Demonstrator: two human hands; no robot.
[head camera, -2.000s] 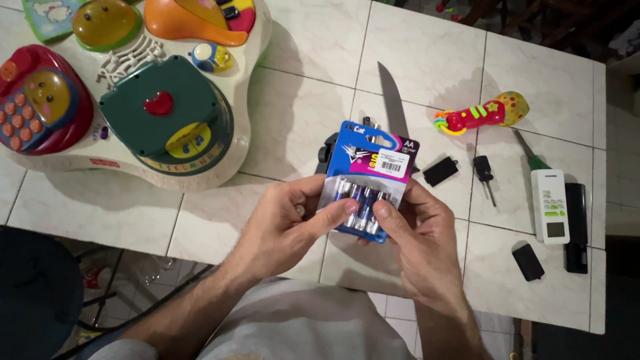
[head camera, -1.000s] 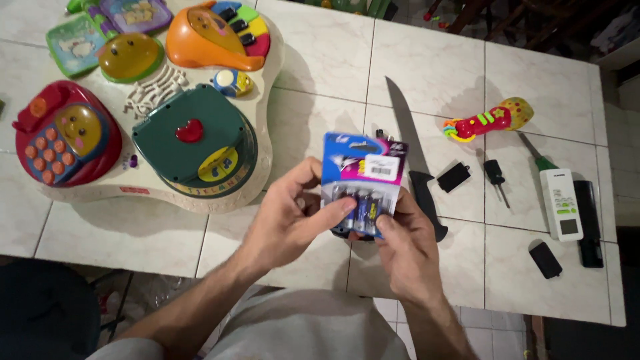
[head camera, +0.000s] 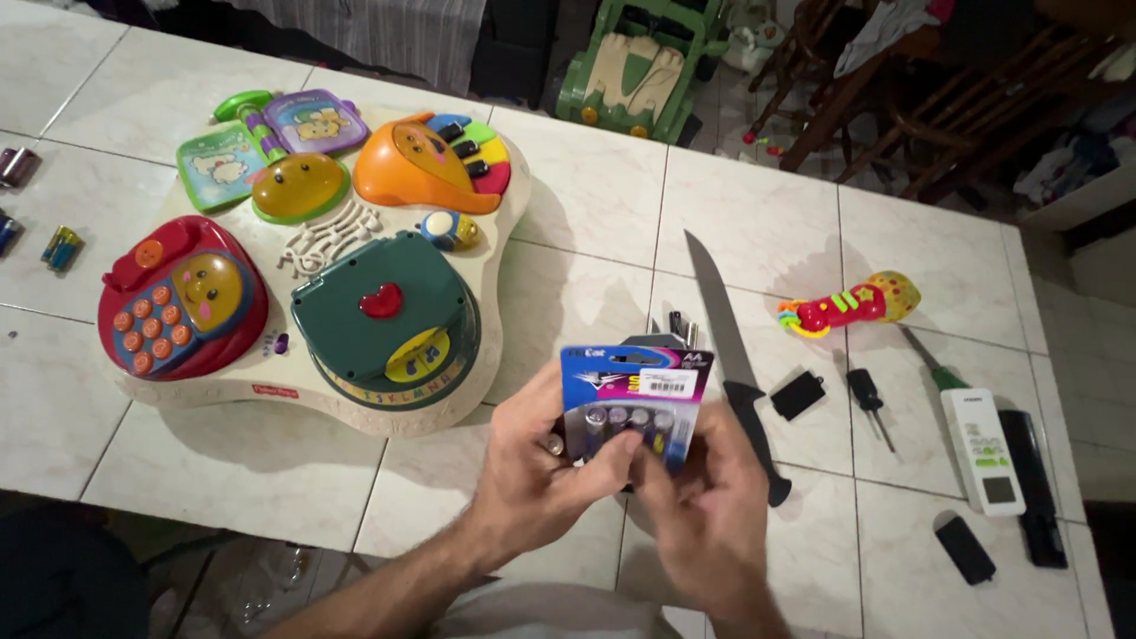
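A blister pack of AA batteries (head camera: 635, 390), blue and purple with a barcode sticker, is held upright between both hands above the table. My left hand (head camera: 555, 453) grips its left side, thumb over the plastic window, and a loose battery (head camera: 554, 444) shows by its fingers. My right hand (head camera: 710, 488) holds the lower right side, its thumb beside the other one. Several batteries are visible through the window. Behind the pack, partly hidden, lies a dark object with small metal pieces. A knife (head camera: 728, 319) with a black handle lies just right of the pack.
A toddler's activity table top (head camera: 399, 422) covers the left side. Loose batteries (head camera: 62, 248) lie at the far left. To the right are a toy remote (head camera: 848, 306), small black covers (head camera: 798, 396), a short screwdriver (head camera: 870, 399), a white remote control (head camera: 983, 453) and a long black cover (head camera: 1034, 488).
The view has swung left, bringing the loose batteries into sight. Both hands still hold the battery pack; the knife handle, hidden at first, now shows beside them.
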